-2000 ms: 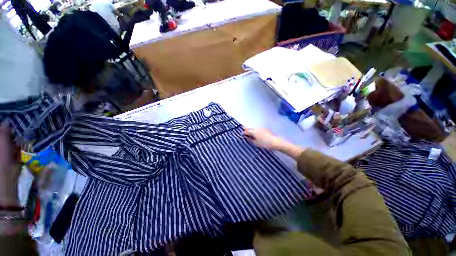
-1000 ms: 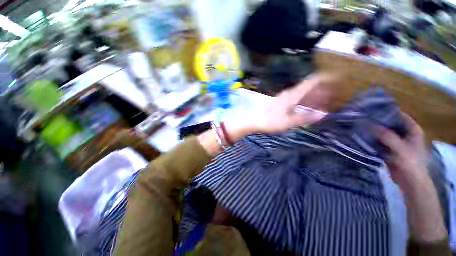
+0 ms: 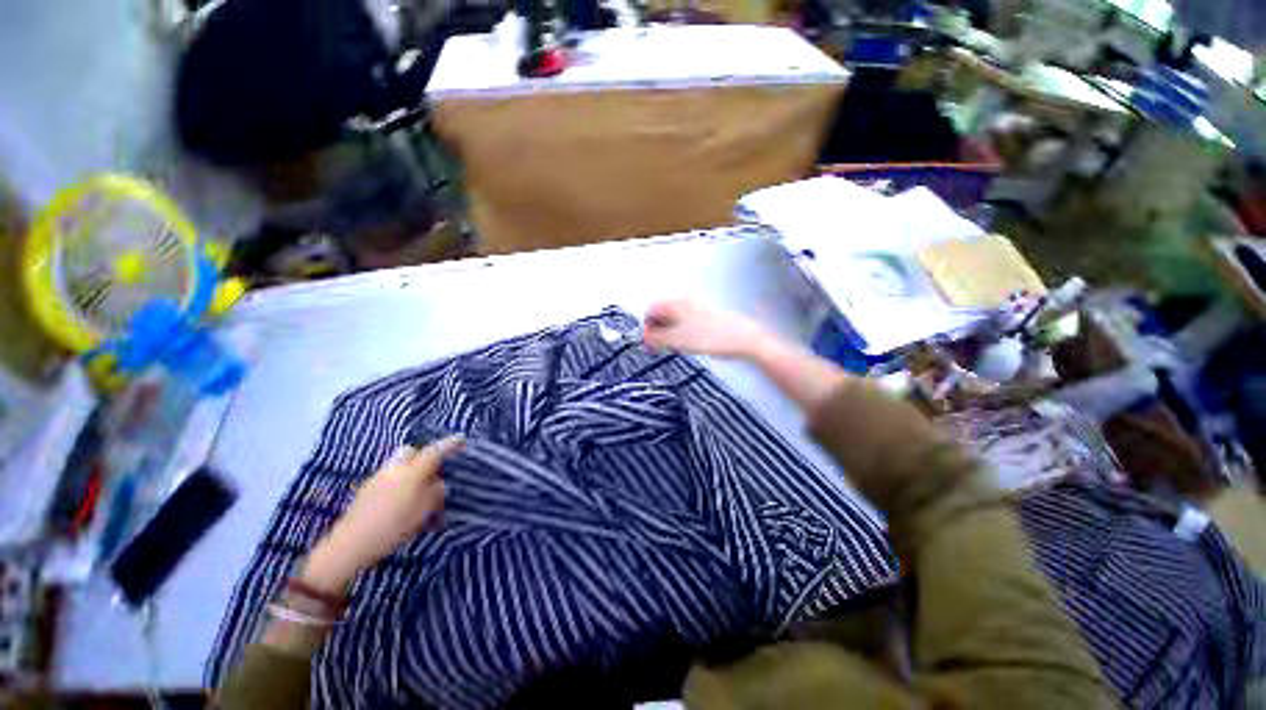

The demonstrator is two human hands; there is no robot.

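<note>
A dark shirt with thin white stripes (image 3: 514,569) lies bunched on the white-topped table (image 3: 299,333), its lower part reaching the near edge. My left hand (image 3: 386,511) is at its left part, thumb and fingertips closed on a fold of striped cloth. My right hand (image 3: 680,329) is at the top edge, fingers curled at the cloth beside a small white ticket (image 3: 611,333). Whether the right palm holds a tool is hidden.
A yellow-and-blue fan (image 3: 132,278) and black phone (image 3: 174,535) are at left. Papers (image 3: 889,264) and small bottles and boxes stand at right. A striped shirt pile (image 3: 1125,583) is below the table's right end. A brown-sided table (image 3: 639,160) stands opposite.
The view has swung back right from the fan side. The shirt, lifted between both hands a second ago, now lies on the table. My hands have moved apart, one at its left, one at its top.
</note>
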